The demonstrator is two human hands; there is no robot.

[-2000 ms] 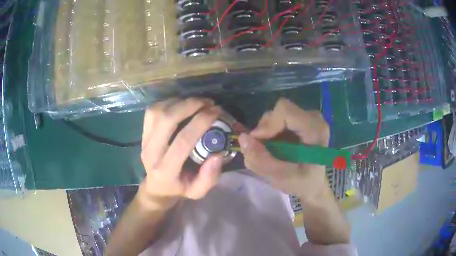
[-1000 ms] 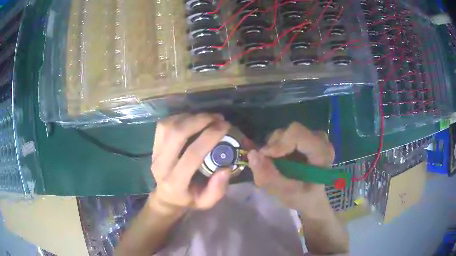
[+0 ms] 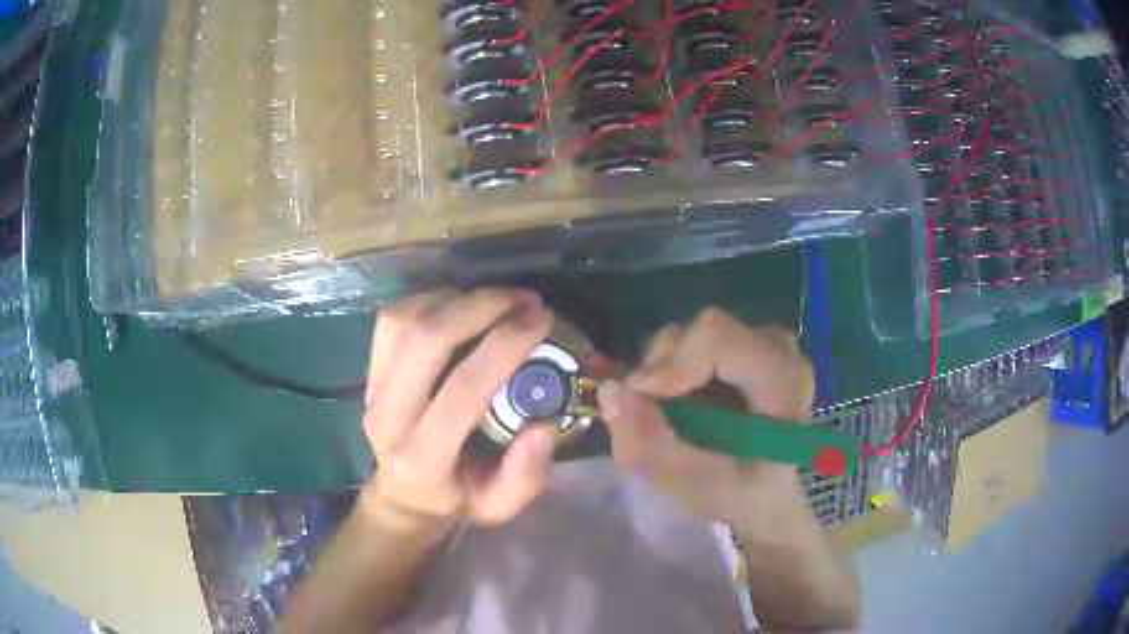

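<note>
My left hand (image 3: 452, 409) holds a round speaker driver (image 3: 537, 391) by its rim, with its dark blue centre and silver-white ring facing up. A gold-rimmed round fixture shows partly under or around it; the exact seating is hidden by the fingers. My right hand (image 3: 712, 403) grips a green test probe (image 3: 755, 437) near its tip. The probe's rear end has a red dot and a red wire trails from it. The tip is at the driver's right edge, by small gold-coloured terminals; contact cannot be told.
A raised clear tray (image 3: 285, 279) lies behind my hands, with tan rows at left and dark discs with red wires at right. A flatter tray (image 3: 1009, 235) of wired parts is at right. A black cable (image 3: 266, 374) lies on the green bench (image 3: 211, 434). Cardboard (image 3: 997, 477) is below right.
The whole view has shifted a little. Both hands keep hold of the driver and probe at nearly the same place relative to each other; the probe's angle has tilted slightly.
</note>
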